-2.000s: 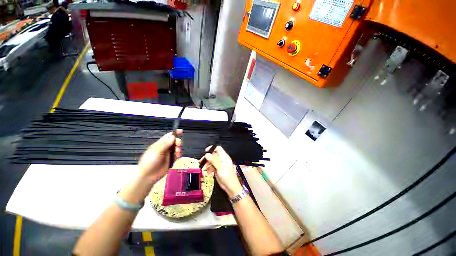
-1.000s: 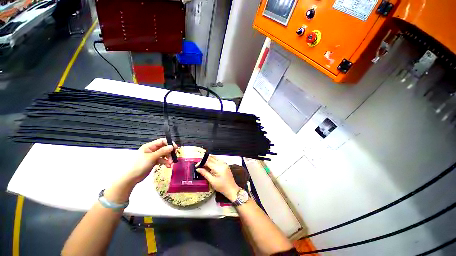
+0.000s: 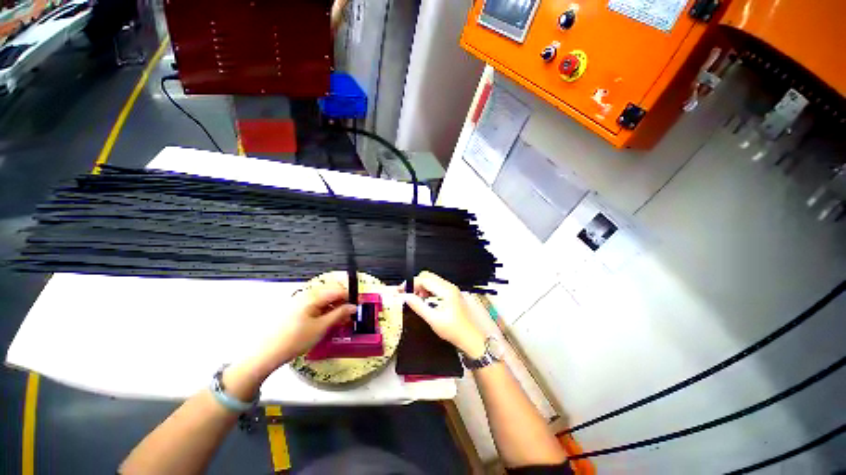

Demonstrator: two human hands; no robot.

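Observation:
A black strap (image 3: 413,213) loops upward between my hands. My left hand (image 3: 325,314) holds one strap end down at the dark slot of the magenta ink box (image 3: 348,348). The box sits on a speckled cream disc (image 3: 320,369). My right hand (image 3: 442,311) holds the other strap end to the right of the disc, over the dark brown pad (image 3: 429,348). The fingers partly hide both strap ends. A wide pile of black straps (image 3: 213,227) lies across the white table (image 3: 121,325), beyond my hands.
The orange control box (image 3: 594,65) and hanging clips (image 3: 787,113) are at the upper right. Black straps (image 3: 724,385) curve across the lower right. A wooden tray (image 3: 519,371) runs along the table's right side. A dark red machine (image 3: 250,46) and blue stool (image 3: 343,96) stand behind.
My left hand has moved right, bringing its strap end to the box's slot. My right hand has moved from the box to the right, over the pad. The strap loop has shifted.

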